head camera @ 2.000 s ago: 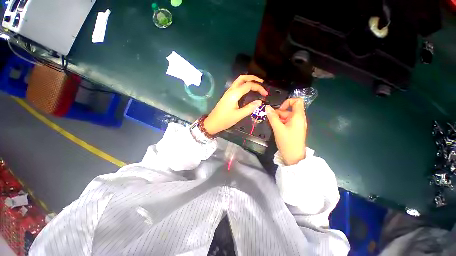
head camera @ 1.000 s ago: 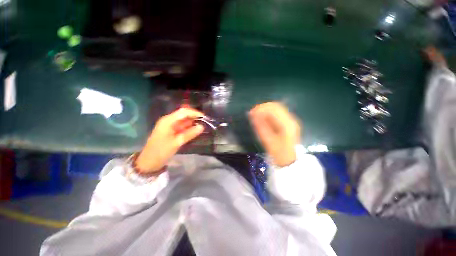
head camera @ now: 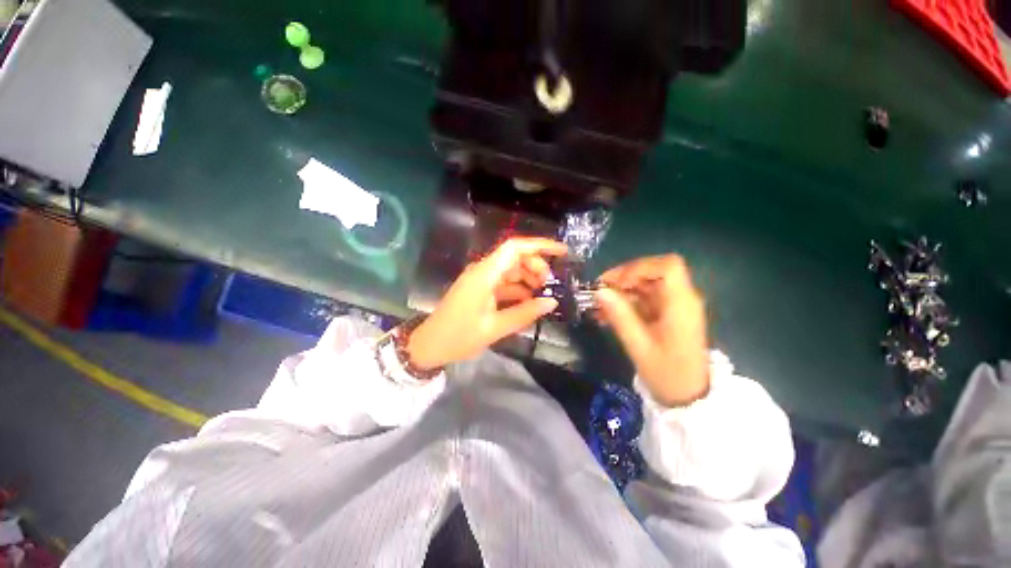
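Note:
My left hand (head camera: 484,305) and my right hand (head camera: 662,322) are bare and meet in front of me at the bench edge. Between their fingertips is a small silver-and-black unit (head camera: 570,295), and both hands grip it. Its details are too small to tell. A dark base plate (head camera: 449,250) lies just beyond and left of the unit, partly hidden by my left hand. Faint red light lines fall on the plate and near my left fingers. Crinkled clear plastic (head camera: 585,231) lies just beyond the unit.
The large black stand (head camera: 543,105) is beyond my hands. A heap of silver-and-black units (head camera: 916,322) lies at right. White paper (head camera: 338,194) and a pale green ring (head camera: 377,225) are left. A blue bin (head camera: 616,427) with small dark parts is below the edge. A person's sleeve (head camera: 976,466) is lower right.
My right hand was apart from my left one second ago; now it has come back to it and both grip the unit. The view has also turned.

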